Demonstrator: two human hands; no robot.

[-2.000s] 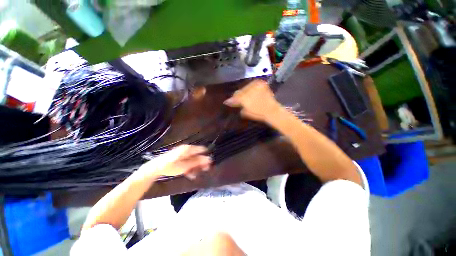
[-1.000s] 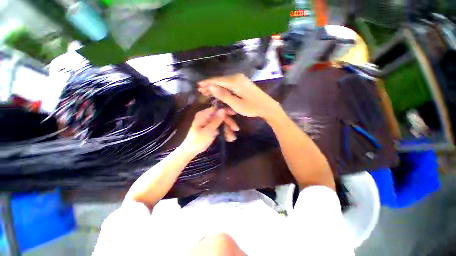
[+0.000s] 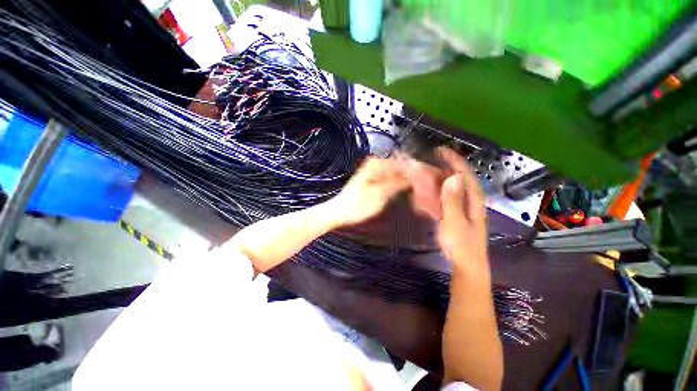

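Note:
My left hand point(image 3: 378, 187) and my right hand point(image 3: 462, 210) are close together in front of the perforated plate. Both are blurred, and what lies between their fingers cannot be made out. The straight bundle of black cables point(image 3: 344, 256) runs below my hands across the bench, with pale stripped wire ends point(image 3: 523, 315) fanned at its right end. The coiled cables point(image 3: 290, 126) lie in a round heap to the left of my hands, with reddish and white tips.
The perforated plate point(image 3: 374, 107) lies under the green machine body point(image 3: 474, 114). A metal profile arm point(image 3: 588, 238) juts over the bench at right. A flat black rectangle point(image 3: 611, 328) and blue-handled cutters point(image 3: 565, 370) lie at lower right. A blue bin point(image 3: 84, 179) stands at left.
The view has turned and shifted toward the left. My hands, apart two seconds ago, came together and are now raised near the plate, beyond the straight bundle.

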